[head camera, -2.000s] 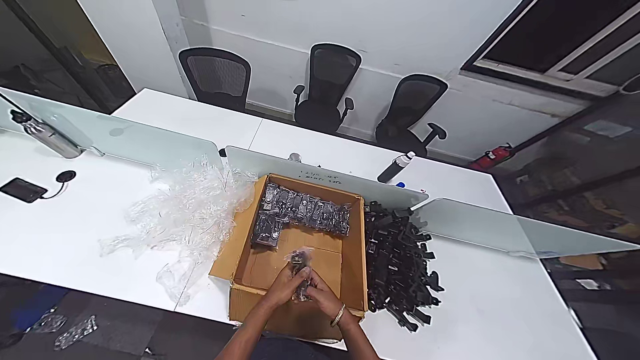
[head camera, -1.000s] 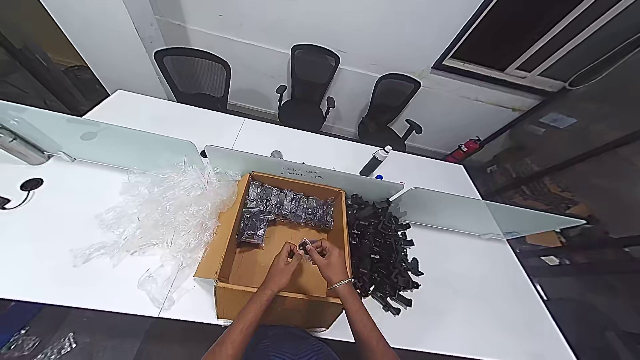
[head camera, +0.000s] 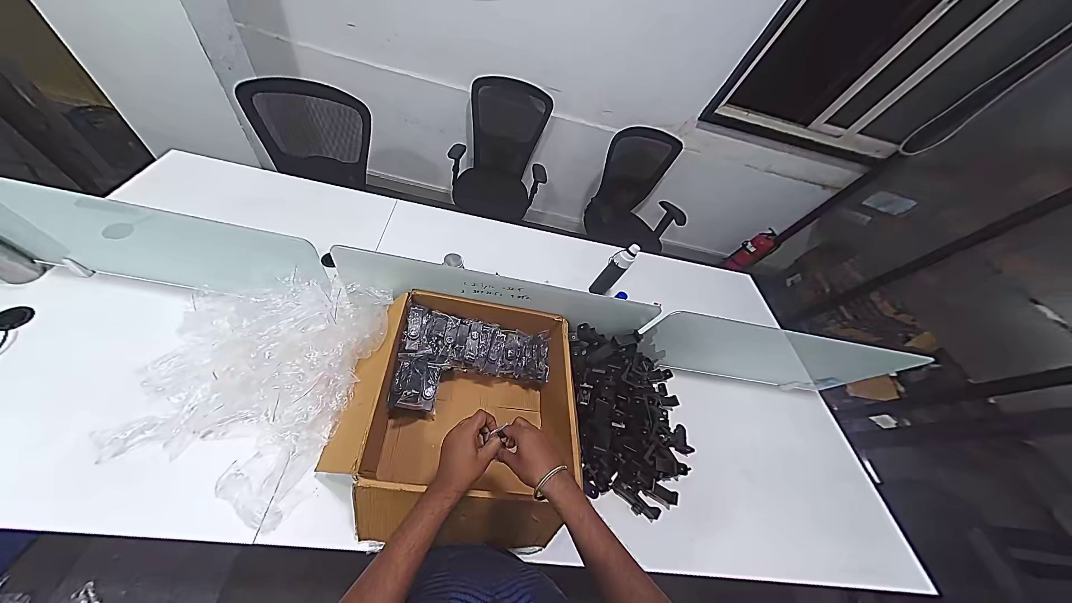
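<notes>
Over the near part of an open cardboard box (head camera: 574, 402), my left hand (head camera: 467, 452) and my right hand (head camera: 529, 454) meet, their fingertips pinching a small item (head camera: 500, 433) mostly hidden by the fingers. Dark parts in clear plastic bags (head camera: 477, 343) stand in a row along the box's far wall, with more of them (head camera: 416, 383) in the far left corner. Loose black plastic parts (head camera: 624, 419) are heaped against the box's right side. A pile of clear plastic bags (head camera: 276, 368) lies to its left, partly against the open flap.
The box stands on a white table (head camera: 754, 502). Behind it runs a frosted glass divider (head camera: 494, 289) with handwriting. A dark bottle with a white cap (head camera: 614, 270) stands beyond the divider. Black mesh chairs (head camera: 502, 151) are across the table. A fire extinguisher (head camera: 751, 249) is near the wall.
Two seconds ago my hands held a visible bagged dark part over the box; now only a small bit shows between my fingertips. The view has shifted somewhat.
</notes>
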